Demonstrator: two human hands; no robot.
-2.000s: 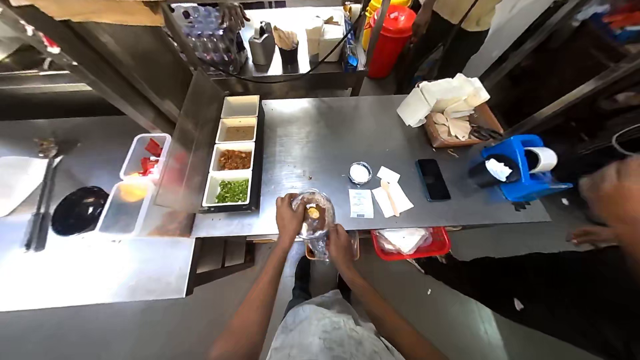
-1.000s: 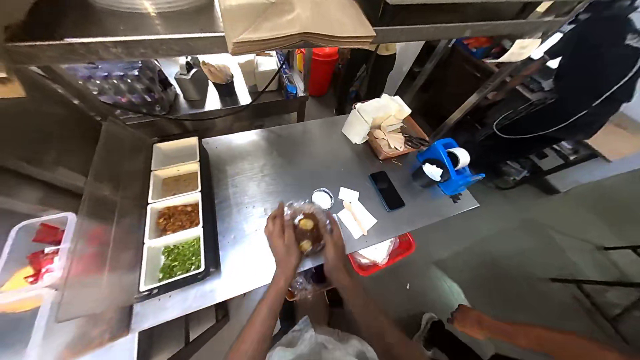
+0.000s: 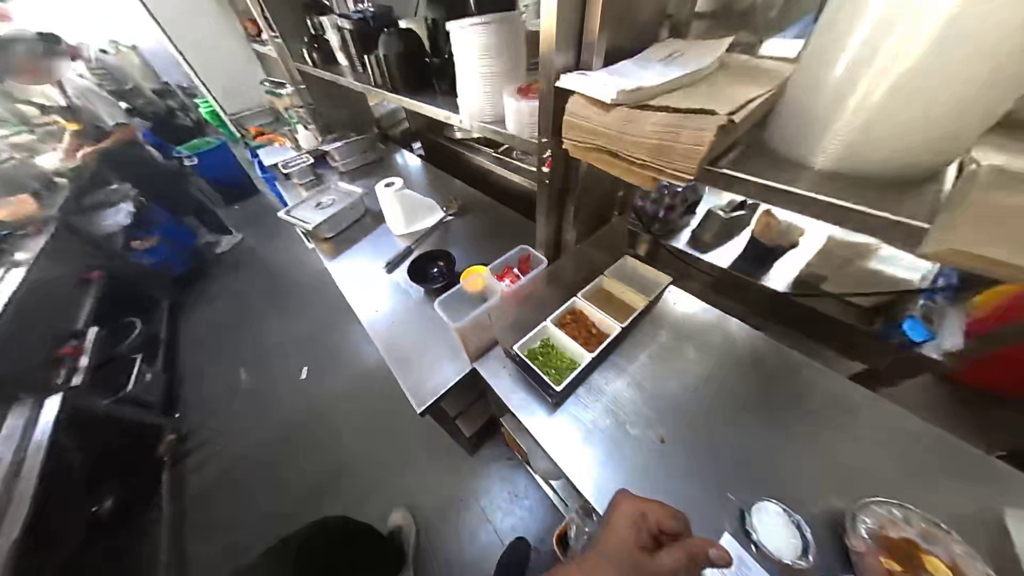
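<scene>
My left hand (image 3: 652, 534) is at the bottom edge, its fingers curled and its thumb at the edge of a white paper slip (image 3: 740, 560). Right of the slip sits a small round container with white contents (image 3: 776, 531), covered in clear film. Beyond it, at the lower right corner, a bowl wrapped in clear plastic (image 3: 908, 534) holds brown food with yellow pieces; no hand touches its visible part. My right hand is out of view. Farther off stands a black holder with white tubs of chopped greens (image 3: 552, 358), reddish-brown bits (image 3: 584, 328) and a brownish filling (image 3: 614, 300).
Clear plastic tubs (image 3: 468, 304), a black bowl (image 3: 432, 270), tongs (image 3: 412, 246) and a paper roll (image 3: 404, 208) are on the left counter. Brown paper bags (image 3: 648, 132) lie on the shelf above. Across the aisle, a person (image 3: 104, 120) stands near blue bins (image 3: 216, 168).
The view has swung far to the left. Both hands were on the plastic-wrapped bowl a second ago; now my left hand is off it, at the paper slip, and my right hand has left the view.
</scene>
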